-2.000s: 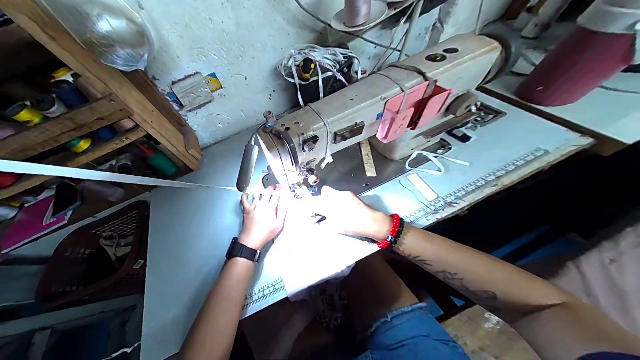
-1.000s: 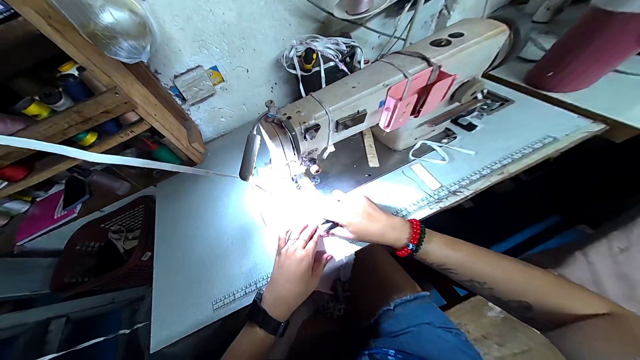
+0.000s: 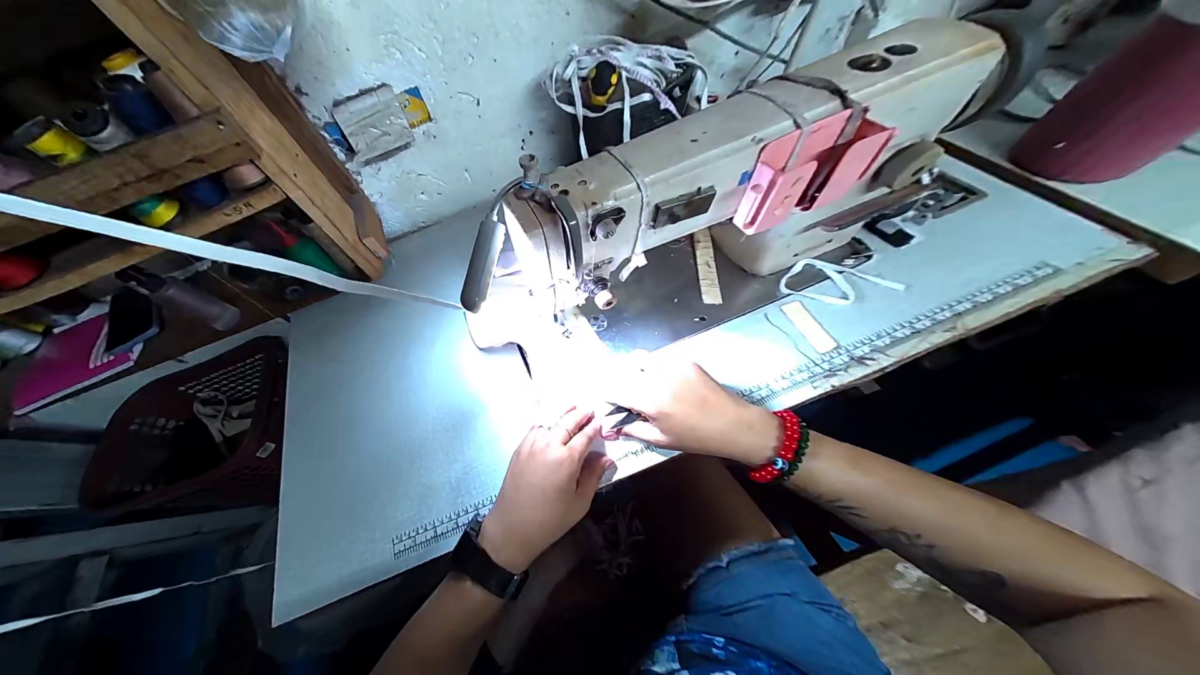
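A sewing machine (image 3: 712, 150) stands on the worktable, its lamp (image 3: 485, 261) glaring over the needle area. White fabric (image 3: 572, 375) lies there, its outline mostly washed out by the light. My left hand (image 3: 547, 478), wearing a black watch, pinches the fabric's near edge in front of the needle. Close beside it, my right hand (image 3: 689, 408), with red and dark beaded bracelets, holds a small dark tool (image 3: 621, 419), possibly thread snips, against the fabric. A white tape (image 3: 234, 255) stretches from the left edge to the machine's head.
Thread spools (image 3: 56, 141) fill a wooden shelf at left, above a dark red plastic basket (image 3: 267, 412). A pink holder (image 3: 811, 169) is strapped to the machine. A white strip loop (image 3: 830, 281) and a ruler tape (image 3: 900, 333) lie on the table's right side.
Two seconds ago my left hand lay flat by the needle; it has come back toward the table's front edge, beside my right hand. The fabric that hung over the front edge has been drawn in.
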